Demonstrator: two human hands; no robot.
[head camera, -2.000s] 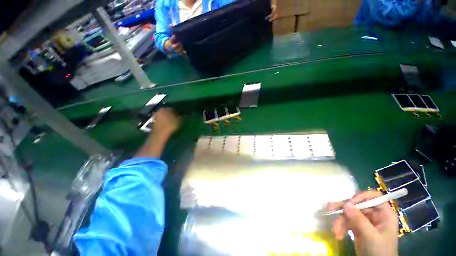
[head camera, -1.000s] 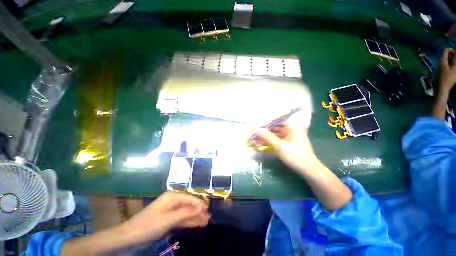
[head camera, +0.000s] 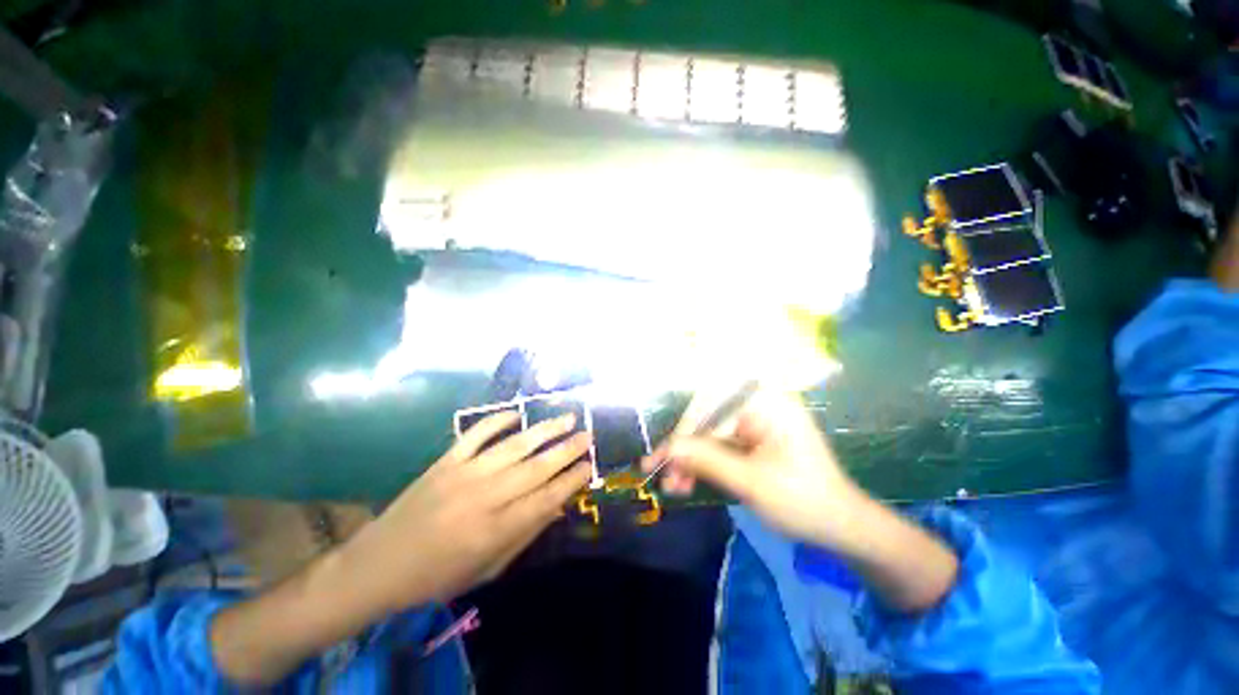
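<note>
Three display modules (head camera: 622, 437) lie side by side at the bench's near edge, with orange flex tails (head camera: 639, 505) hanging over it. My left hand (head camera: 500, 492) lies flat with spread fingers over the left and middle modules, pressing on them. My right hand (head camera: 761, 455) holds slim tweezers (head camera: 707, 432), blurred by glare, with the tip near the right module's lower right corner and tail. Whether the tweezers hold a piece cannot be seen. A pale, glaring adhesive sheet (head camera: 544, 163) lies beyond. A dark pull tab (head camera: 515, 369) shows at the modules' upper edge.
Overlapping display modules (head camera: 999, 251) with orange tails lie right of the sheet. An amber film strip (head camera: 201, 299) lies left, beside crumpled clear plastic (head camera: 52, 177). A white fan (head camera: 34, 530) stands lower left. A neighbour's blue sleeve (head camera: 1182, 367) is at the right edge.
The view has tilted down. My left hand has moved from the modules' lower edge onto their screens. My right hand has come from the sheet's edge down to the right module with the tweezers.
</note>
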